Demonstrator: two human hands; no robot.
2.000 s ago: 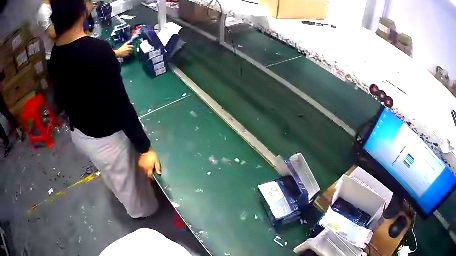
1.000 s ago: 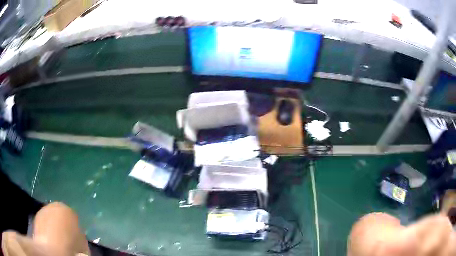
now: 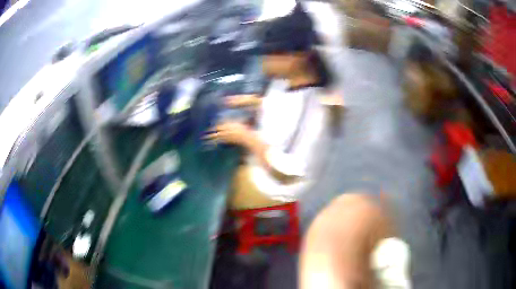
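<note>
A large, blurred skin-toned shape, seemingly my right hand or forearm (image 3: 345, 242), rises from the bottom edge, right of centre. Its fingers cannot be made out. A small pale thing (image 3: 391, 264) shows beside it; I cannot tell what it is or whether the hand touches it. My left hand is out of the picture. A small dark blue box (image 3: 163, 192) with a raised pale flap lies on the green bench (image 3: 136, 242), well left of my right hand.
A seated person in white (image 3: 288, 127) is at the bench on a red stool (image 3: 267, 228), hands near dark blue boxes (image 3: 175, 113). A blue monitor (image 3: 17, 237) is at the left edge. A metal post (image 3: 99, 135) stands behind. Grey floor and red stools show right.
The view has swung right from the monitor and open boxes to the seated person and the floor. My left hand has left the picture; the right-side skin-toned shape now stands nearer the centre.
</note>
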